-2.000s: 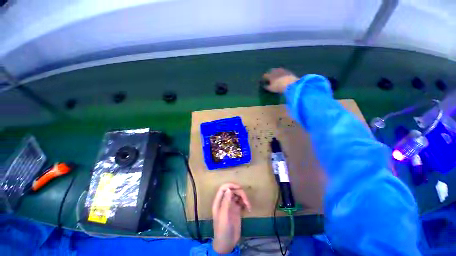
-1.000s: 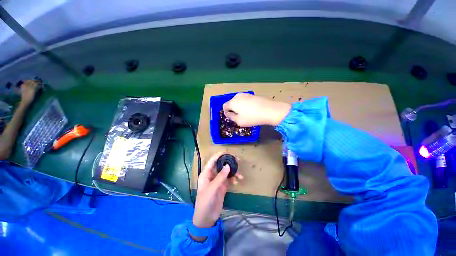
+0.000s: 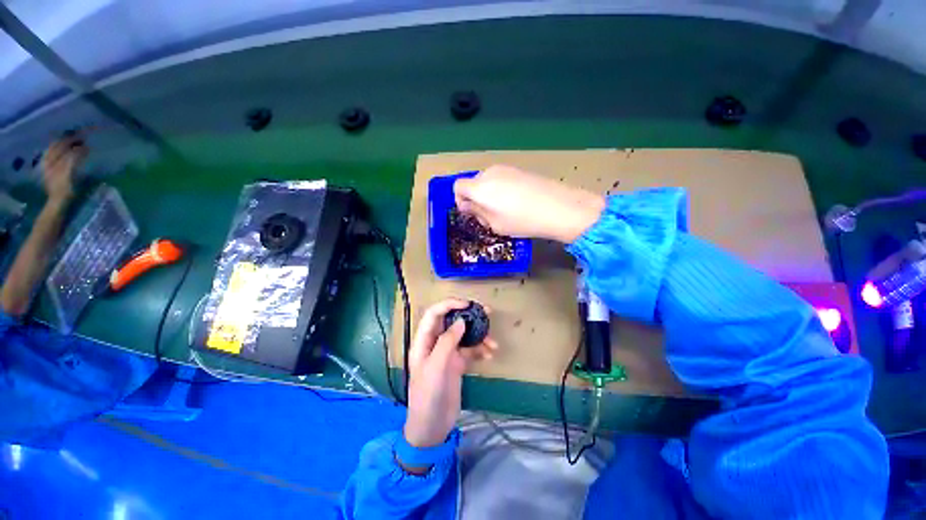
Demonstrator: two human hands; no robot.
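My left hand [image 3: 438,368] holds a round black unit [image 3: 467,324] over the cardboard's near left part, just below the blue bin. My right hand [image 3: 520,203] reaches into the blue parts bin [image 3: 438,240], fingertips at the heap of tiny bronze and silver screws [image 3: 481,247]. Whether a screw is between the fingers cannot be told. A black electric screwdriver [image 3: 598,340] lies on the cardboard [image 3: 731,195], its upper part hidden under my right forearm.
A black box unit [image 3: 262,343] with silvery film lies left. An orange-handled tool [image 3: 147,263], a gridded tray [image 3: 94,253] and another person's arm [image 3: 44,236] are further left. Black units [image 3: 726,111] sit along the green surface. A glowing fixture [image 3: 830,318] is right.
My right hand has come back from the far green surface to the blue bin. My left hand, empty at first, now holds a round black unit.
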